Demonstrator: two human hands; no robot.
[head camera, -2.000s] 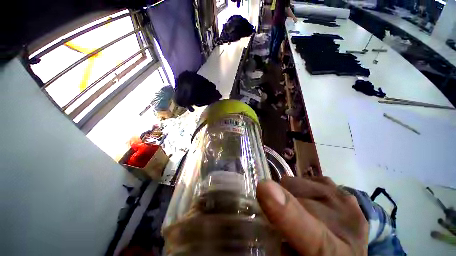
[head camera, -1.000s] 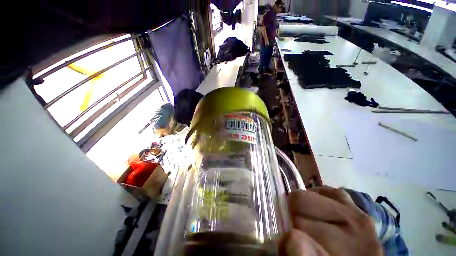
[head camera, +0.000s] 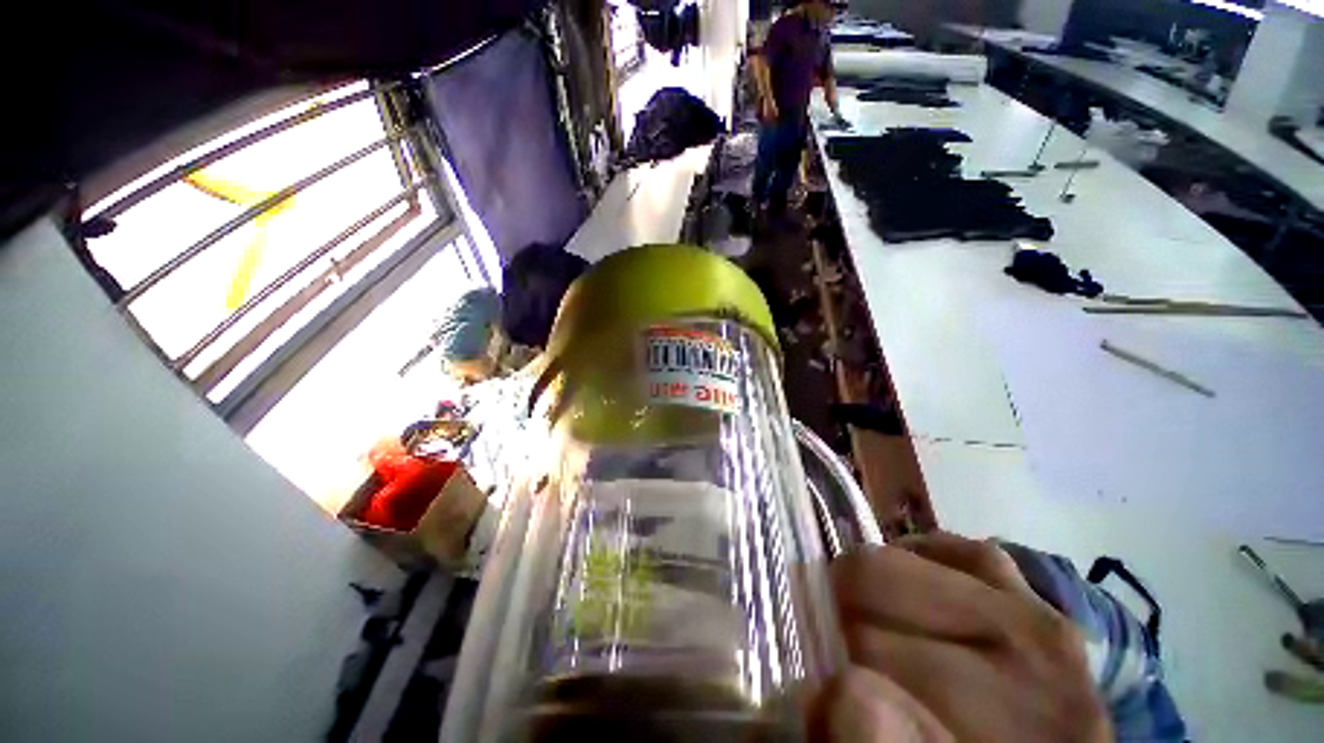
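Note:
A clear drinking bottle (head camera: 654, 566) stands large in the middle of the view, close to the camera, with its yellow-green lid (head camera: 661, 312) on top. A barcode sticker sits just below the lid and dark residue shows low in the bottle. My right hand (head camera: 966, 639) is closed on the bottle's clear loop handle at its right side. The bottle's base is cut off by the bottom edge. My left hand is not in view.
A long white cutting table (head camera: 987, 363) on the right bears black cut pieces (head camera: 937, 186) and wooden sticks (head camera: 1154, 366). A cardboard box (head camera: 421, 508) with red contents is at left by the barred window. A person (head camera: 789, 95) stands in the aisle.
The bottle has turned so its barcode sticker faces me and its handle shows more. My right hand has shifted from the bottle's side to the handle. The person shows more fully.

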